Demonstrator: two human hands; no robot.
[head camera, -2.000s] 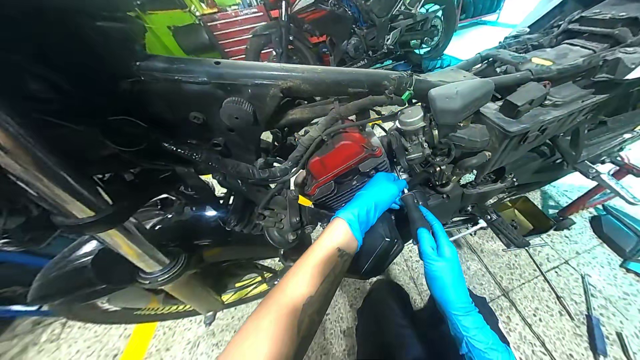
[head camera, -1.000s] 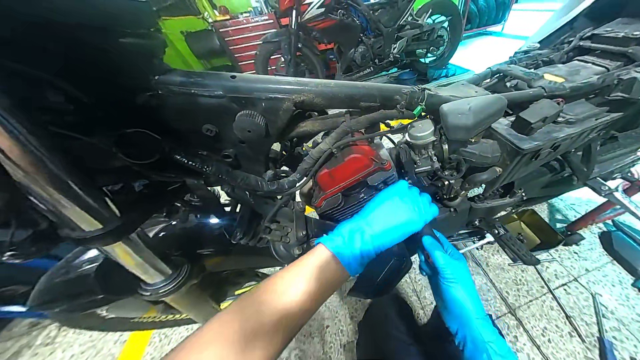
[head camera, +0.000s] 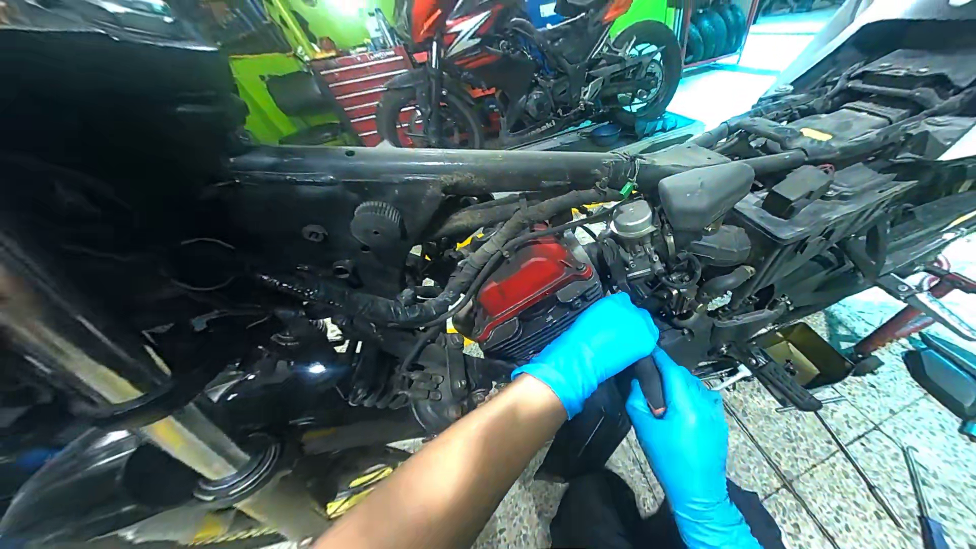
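Both of my hands wear blue gloves and meet at the side of a stripped motorcycle's engine. My left hand (head camera: 598, 343) lies beside the cooling fins, below the carburetor (head camera: 634, 229); its fingers curl out of sight, and what they touch is hidden. In my right hand (head camera: 682, 427) is a black handle (head camera: 649, 385), its end showing between thumb and fingers. The handle's far end disappears behind my left hand. A red engine cover (head camera: 534, 278) sits on the finned cylinder, up and left of my hands.
The black frame tube (head camera: 427, 169) runs across above the engine. The fork tube (head camera: 183, 438) stands at the left. A footpeg (head camera: 785, 385) juts out at the right, near an open box (head camera: 808, 354). Rods and a screwdriver-like tool (head camera: 926, 496) lie on the tiled floor. Another motorcycle (head camera: 526, 76) stands behind.
My left hand has shifted over the black tool, which was more exposed two seconds ago. My right hand stays just below it on the handle.
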